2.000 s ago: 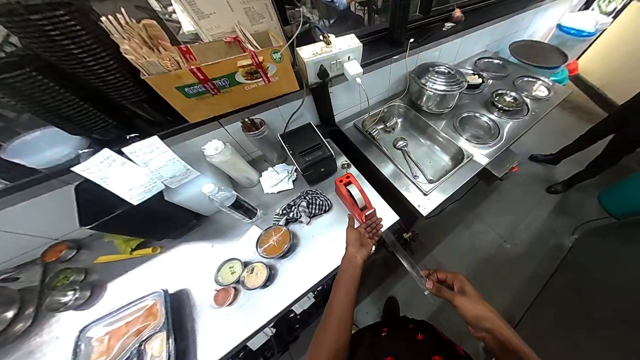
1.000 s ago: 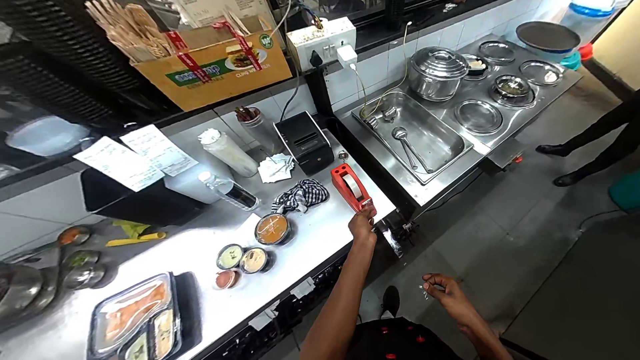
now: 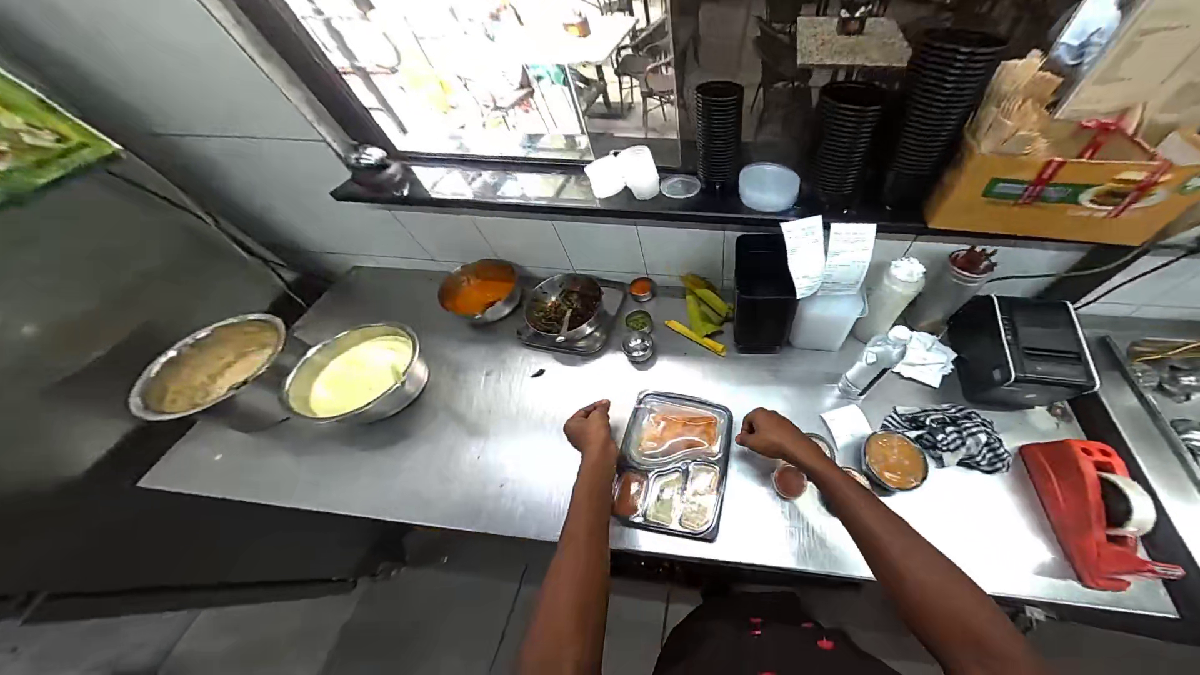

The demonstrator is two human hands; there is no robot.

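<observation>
A black compartment meal tray with a clear lid lies on the steel counter between my two hands; orange, red and pale foods show through the lid. My left hand is curled beside its upper left edge. Near its upper right edge, my right hand has its fingers bent together. Whether a thin clear strip is between the fingers cannot be told. A red tape dispenser with a white-cored roll rests at the counter's right. Under and beside my right forearm are a lidded bowl of orange curry and a small red sauce cup.
Pans of batter and orange sauce stand left and behind. A clear bottle, black printer, checkered cloth and black bin are at the right and back. Stacked black containers line the ledge.
The view has swung left along the counter. Both hands have left the tape dispenser's side and are now at the lidded tray. Earlier, a clear tape strip stretched between dispenser and right hand.
</observation>
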